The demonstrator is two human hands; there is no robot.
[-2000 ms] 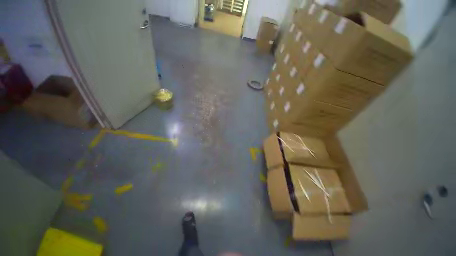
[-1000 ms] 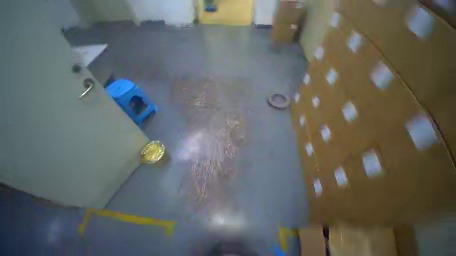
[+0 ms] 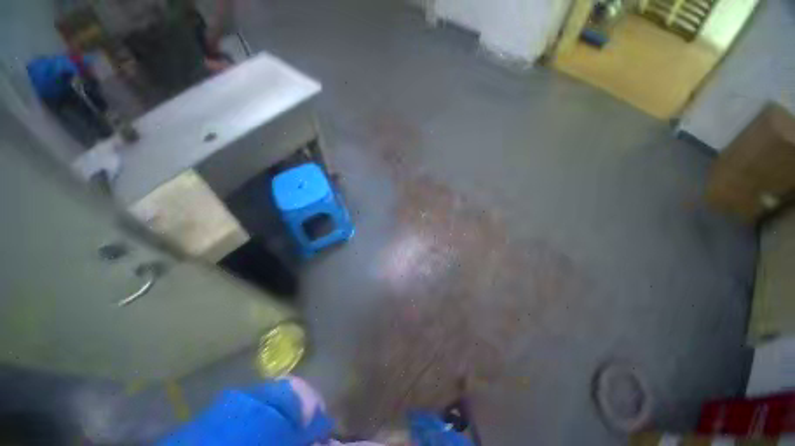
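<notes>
No hand can be made out. A blue sleeve [image 3: 248, 420] with a pale pink patch at its end shows blurred at the bottom edge, and a smaller blue patch lies to its right. A grey door [image 3: 200, 300] with a curved silver handle [image 3: 139, 287] stands on the left. A round yellow object [image 3: 281, 348] is on the floor by the door's edge. A blue plastic stool [image 3: 305, 205] stands beyond it, beside a white-topped desk [image 3: 218, 113].
A grey ring-shaped object [image 3: 622, 395] lies on the floor at the lower right. A carton [image 3: 751, 165] stands at the right, with a red item [image 3: 748, 416] below. A doorway with a yellowish floor [image 3: 619, 70] opens at the top right. A blurred person [image 3: 166, 52] is behind the desk.
The view has moved forward and turned left and tilted. The desk and person have come into view, the stool shows fully, and the big carton stack on the right has mostly left the picture.
</notes>
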